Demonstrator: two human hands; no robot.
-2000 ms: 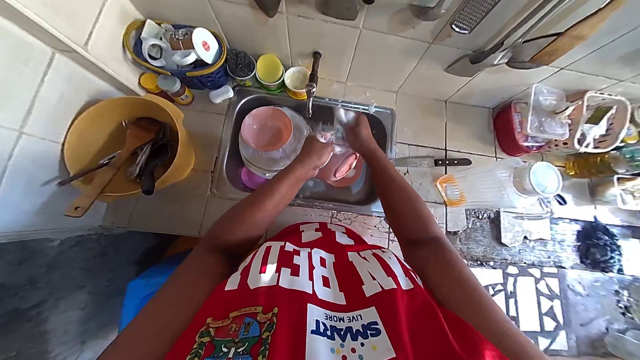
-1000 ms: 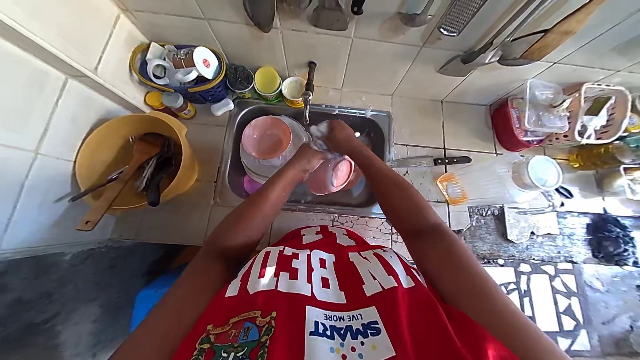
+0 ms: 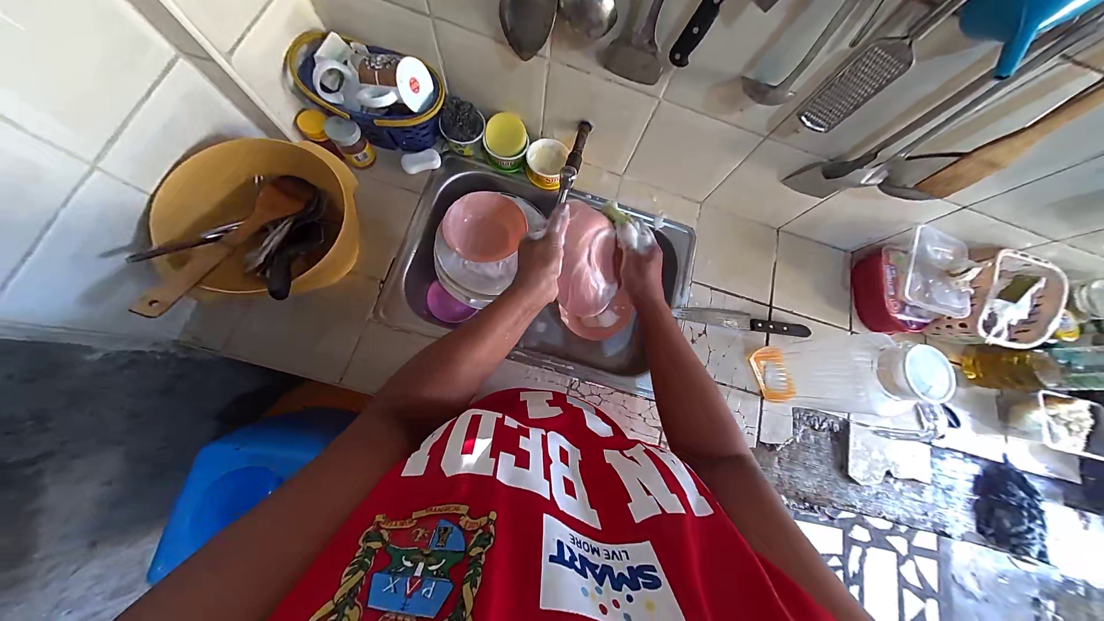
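Observation:
Over the steel sink [image 3: 668, 259], my left hand [image 3: 545, 259] grips the left edge of a pink soapy bowl [image 3: 589, 263]. At its right edge, my right hand [image 3: 640, 266] is closed on a foamy green sponge [image 3: 616, 213]. Another pink dish [image 3: 601, 322] lies in the sink beneath the held bowl. To the left stand stacked pale bowls [image 3: 470, 280] with a pink bowl [image 3: 485, 226] on top and a purple dish [image 3: 452, 302] beside them. The tap [image 3: 567, 177] is above my left hand.
A yellow basin [image 3: 341, 250] with wooden and metal utensils stands left, near a blue basket [image 3: 405, 129] of mugs. A knife [image 3: 742, 322] lies right of the sink, beside a clear plastic pitcher [image 3: 832, 371]. Ladles, a grater [image 3: 858, 84] and spatulas hang on the tiled wall.
My hands have moved apart, to opposite sides of a pink bowl that is now raised and tilted between them. The green sponge now shows at my right hand.

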